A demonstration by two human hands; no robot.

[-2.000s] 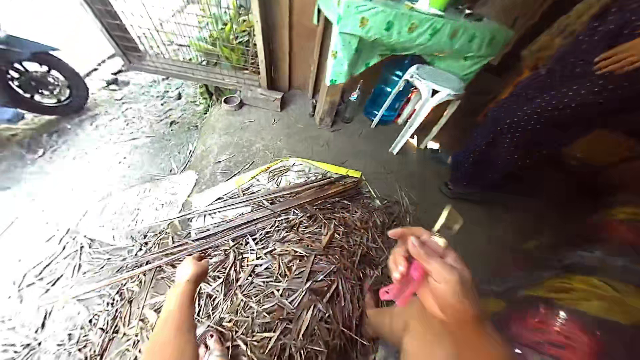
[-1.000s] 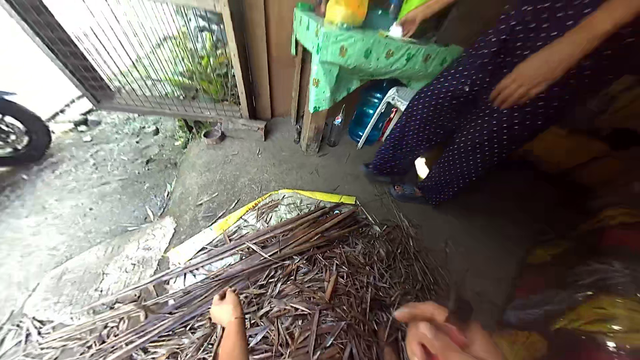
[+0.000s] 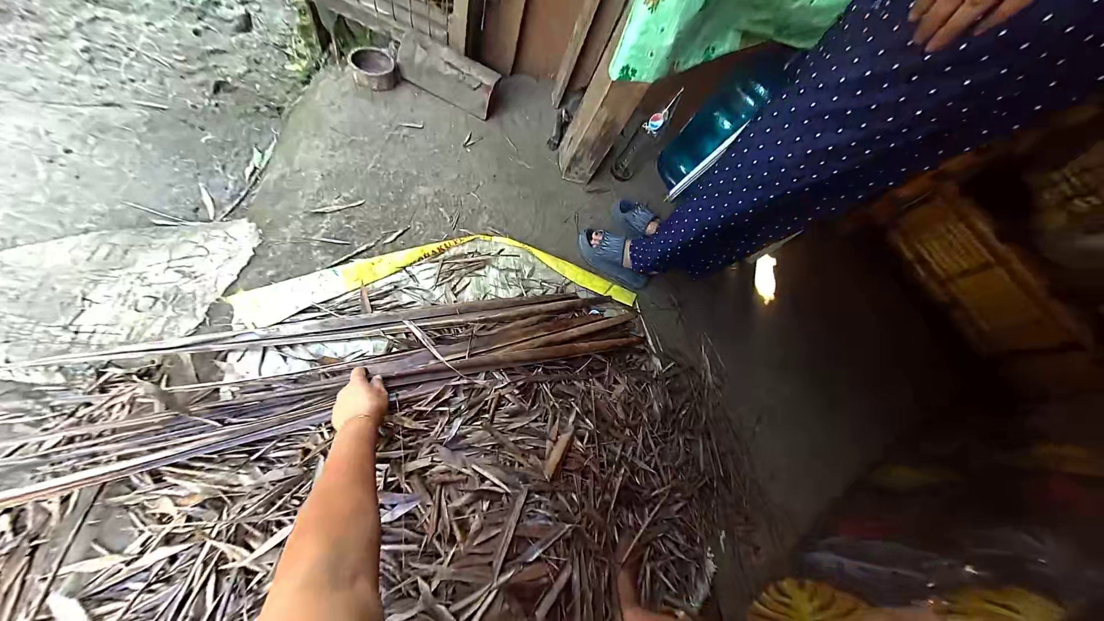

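Observation:
My left hand [image 3: 360, 398] is closed on a bundle of long dried palm leaves [image 3: 509, 341], whose strips run from the left edge to the middle. The bundle lies partly over a pale woven sack with a yellow edge [image 3: 379, 267]. Below and around it spreads a thick heap of short, dry leaf pieces [image 3: 483, 492]. A blurred bit of skin shows at the bottom edge, right of centre; whether it is my right hand cannot be told, nor whether it holds anything.
A person in dotted dark trousers [image 3: 819, 147] and slippers [image 3: 608, 254] stands beyond the sack. Behind are a blue water jug [image 3: 720, 125], a glass bottle [image 3: 636, 148], a wooden post [image 3: 599, 121], a green tablecloth [image 3: 690, 39] and a small bowl [image 3: 373, 69]. Another flattened sack [image 3: 121, 285] lies left.
The right hand, which held a pink-handled tool two seconds ago, has dropped low, largely out of sight. My left hand has come onto the long leaves. The view has tipped down and closer.

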